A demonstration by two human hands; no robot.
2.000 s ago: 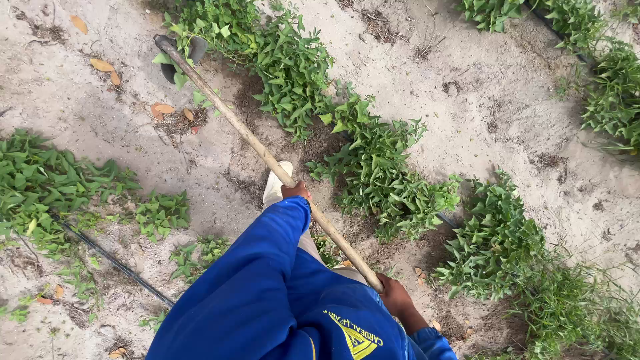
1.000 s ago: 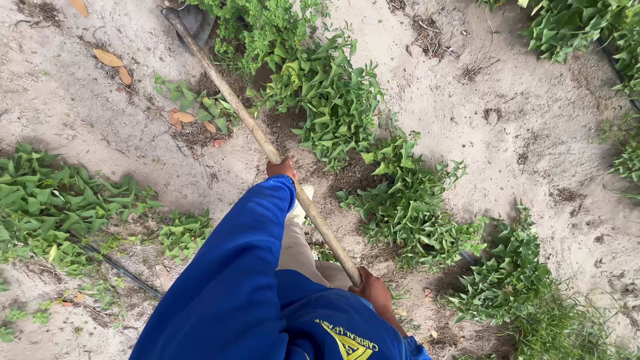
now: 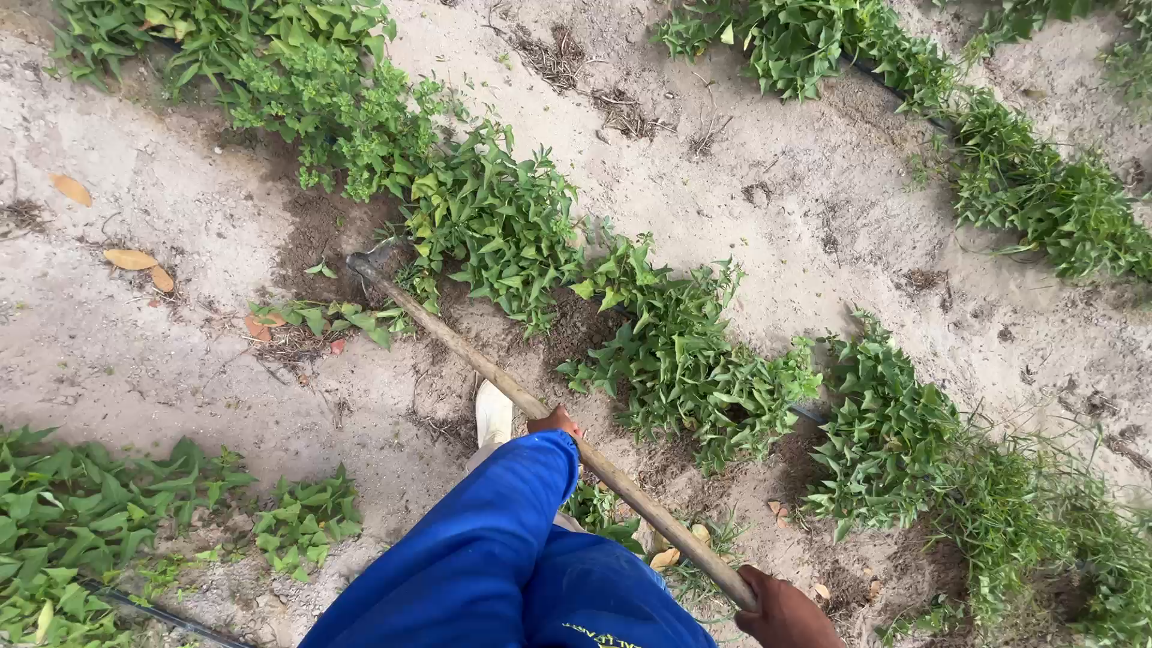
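A long-handled hoe with a wooden handle [image 3: 486,364] runs diagonally across the head view. Its metal blade [image 3: 378,261] rests against dark, loosened soil [image 3: 315,243] at the edge of a row of leafy plants [image 3: 504,225]. My left hand [image 3: 556,421], below a blue sleeve, grips the middle of the handle. Close to the handle's near end, my right hand [image 3: 783,610] is closed around the wood. Loose green vine pieces [image 3: 346,317] lie on the sand just below the blade. A light-coloured boot [image 3: 493,414] shows beneath the handle, left of my left hand.
Another leafy row crosses the upper right [image 3: 1035,171], and more plants grow at the lower left [image 3: 99,495]. A black irrigation tube [image 3: 162,616] emerges from the lower-left plants. Pale sandy soil [image 3: 684,198] separates the rows, with dry leaves [image 3: 130,259] and dead roots on it.
The hoe blade has come nearer to my body, down beside the loose vine pieces. Both hands have moved toward the lower right with the handle. The view has shifted.
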